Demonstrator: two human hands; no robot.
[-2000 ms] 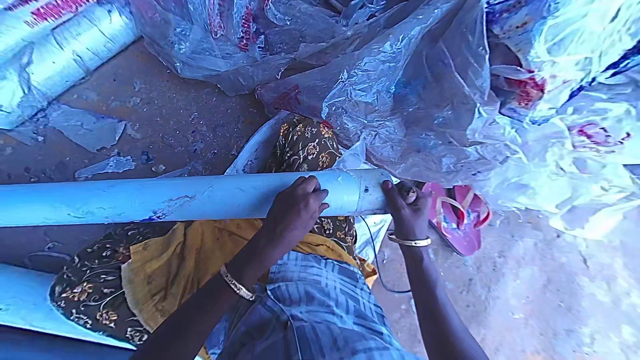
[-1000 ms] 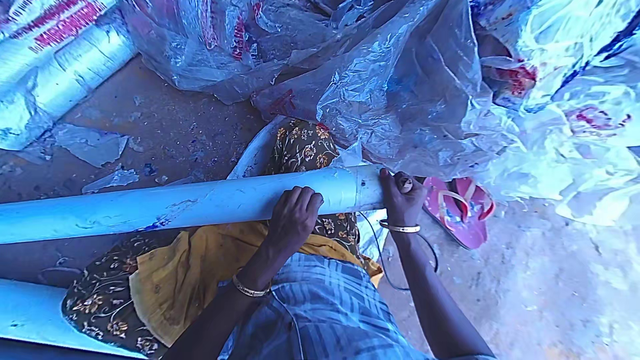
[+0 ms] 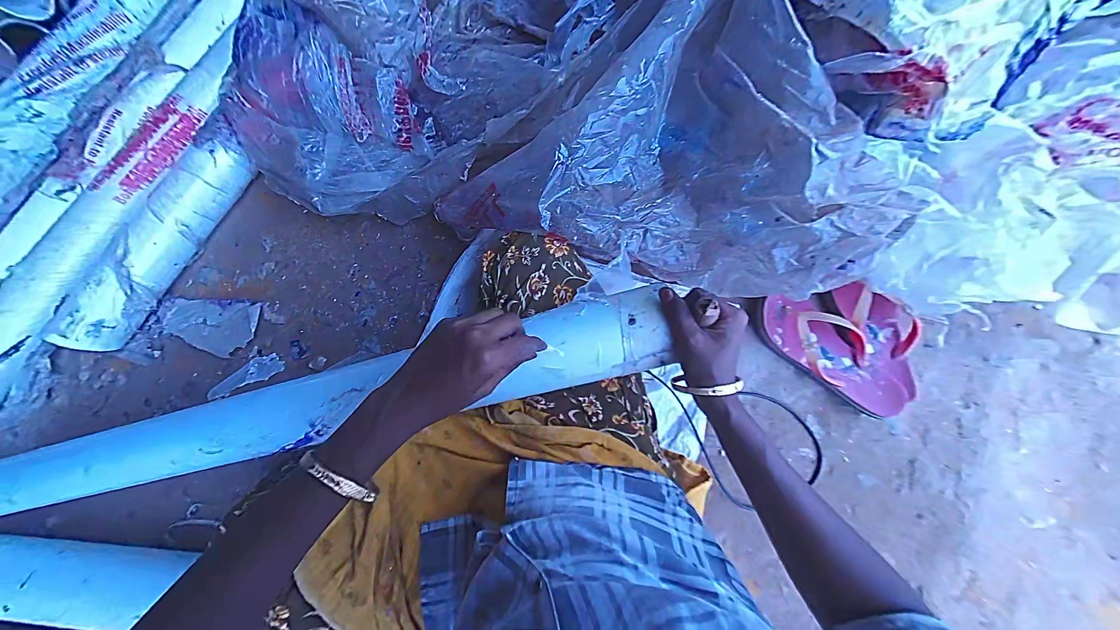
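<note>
A long pale tube lies slantwise over my lap, its right end raised on my patterned cloth. My left hand rests at the tube's upper side with bent fingers; a small pale bit shows at its fingertips, too small to name. At the tube's right end is my right hand, curled round a short brown object, perhaps a handle, most of it hidden in the fist. A seam or band runs round the tube just left of this hand. Clear plastic film touches the tube's top there.
Crumpled clear plastic sheeting is heaped ahead. Wrapped tubes bearing print lie at upper left, and another pale tube at lower left. Pink flip-flops and a thin black cord lie on the floor to the right. Plastic scraps litter the floor.
The tube has tilted, its left part now lower. My left hand has moved left relative to my right hand, which stays at the tube's end.
</note>
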